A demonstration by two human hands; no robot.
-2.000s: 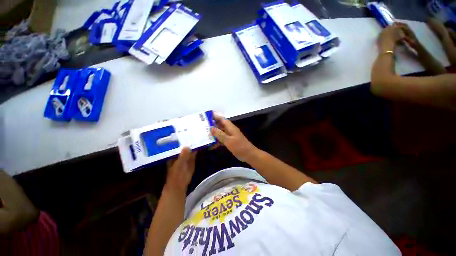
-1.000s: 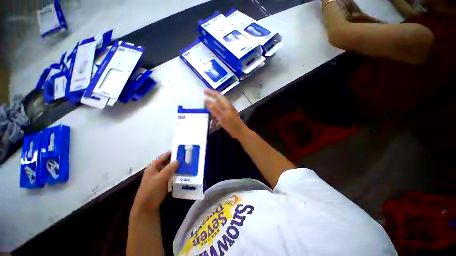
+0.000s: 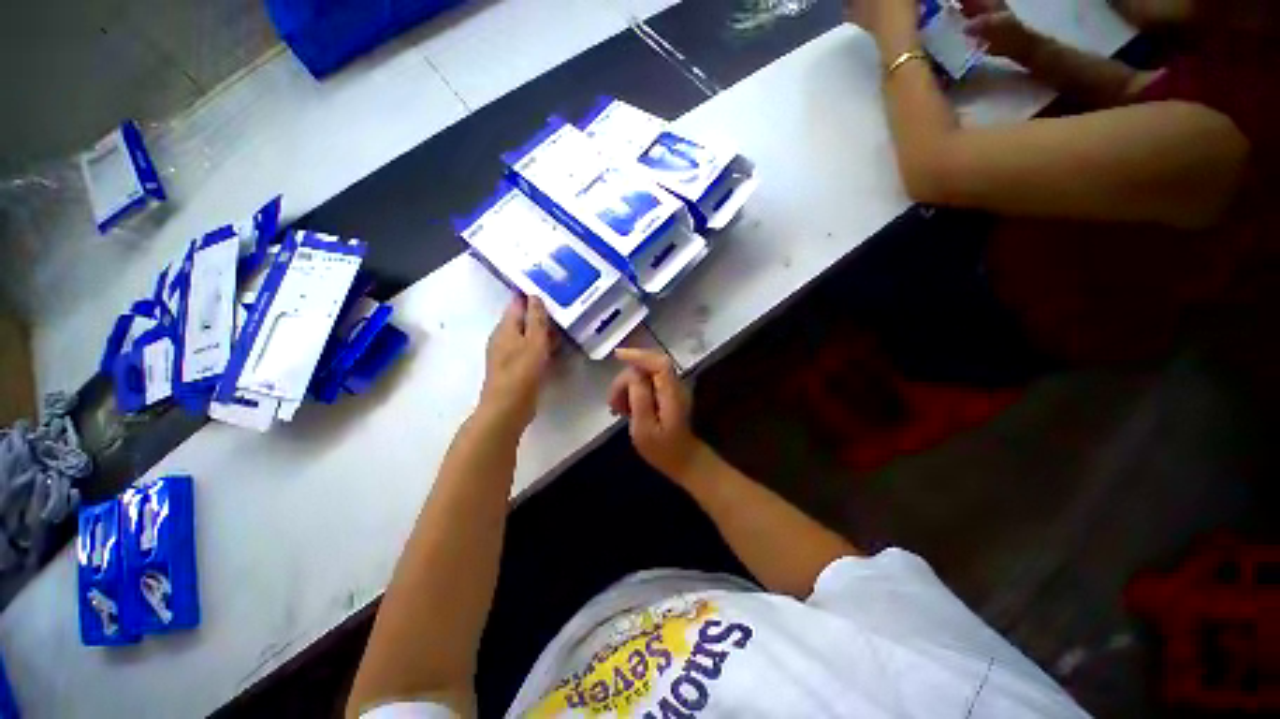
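White and blue window boxes (image 3: 618, 197) lie side by side in a group on the bench, blue trays showing in their windows. The left box (image 3: 512, 239) has its near end flap sticking out. My left hand (image 3: 520, 358) is at this box's left edge, fingertips touching it; whether it grips is unclear. My right hand (image 3: 653, 407) is empty, fingers partly bent and apart, just off the flap's near side. A fanned pile of flat box blanks (image 3: 288, 330) lies to the left. Two filled blue trays (image 3: 138, 562) lie at the far left.
A dark conveyor strip (image 3: 421, 197) runs behind the boxes. Another box (image 3: 122, 176) lies beyond it, near a blue sheet (image 3: 351, 28). Tangled cable bundles (image 3: 35, 485) are at the left edge. Another person's forearm (image 3: 1039, 162) reaches over the bench at upper right.
The box that my left hand held over the bench edge is no longer held there; a box now lies at the group's left side, by my left hand. My right hand has moved lower. The view has shifted.
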